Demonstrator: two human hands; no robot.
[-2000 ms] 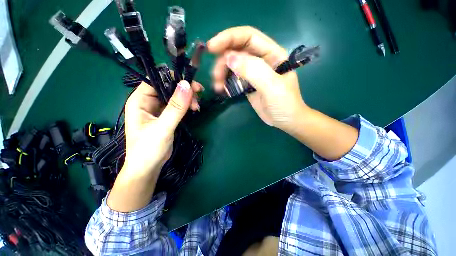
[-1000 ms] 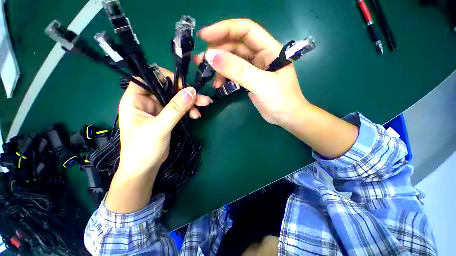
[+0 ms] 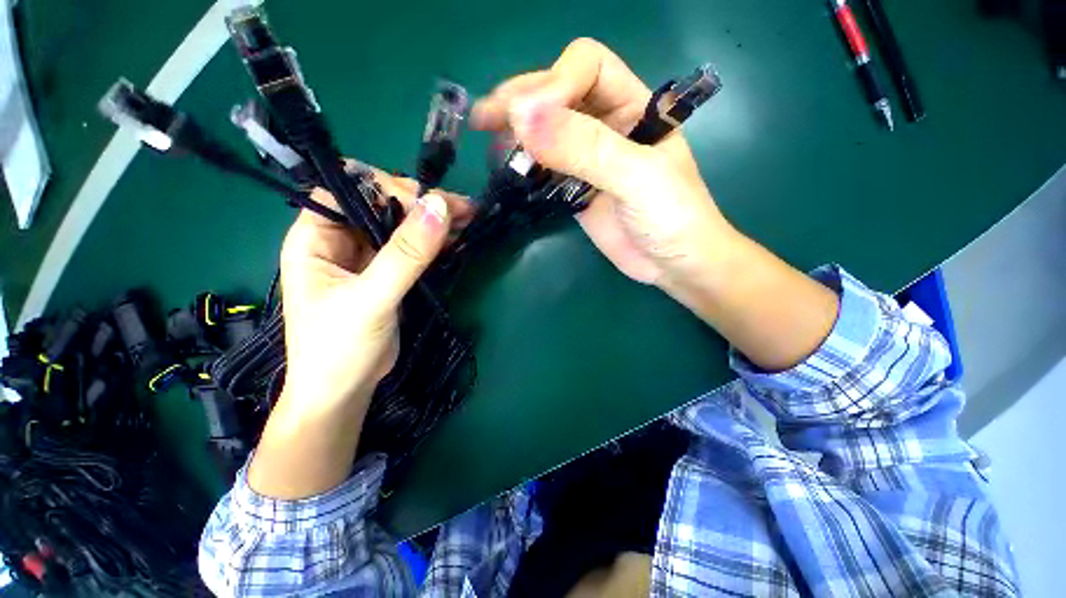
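Observation:
My left hand (image 3: 345,298) grips a bunch of black cables with clear-tipped RJ45 plugs (image 3: 284,88) fanned out above its fingers. One RJ45 plug (image 3: 442,126) stands upright just above my left thumb. My right hand (image 3: 620,175) holds several plugs; one RJ45 plug (image 3: 690,99) sticks out behind its index finger to the upper right. Another plug, blurred, lies by the right fingertips. The right thumb and index finger are blurred, and their exact contact is unclear. A coiled black cable bundle (image 3: 415,386) hangs below my left hand.
Black connector housings (image 3: 216,409) with yellow rings lie at the left, above a dense black cable pile (image 3: 82,502). A red and black pen (image 3: 863,64) and a black pen (image 3: 894,58) lie at the upper right. A blue bin (image 3: 932,306) shows below the bench edge.
A plug that stood beside my left thumb is now over by my right fingers. The upright plug in the left bunch has dropped lower. The plug behind my right hand has shifted slightly up and left.

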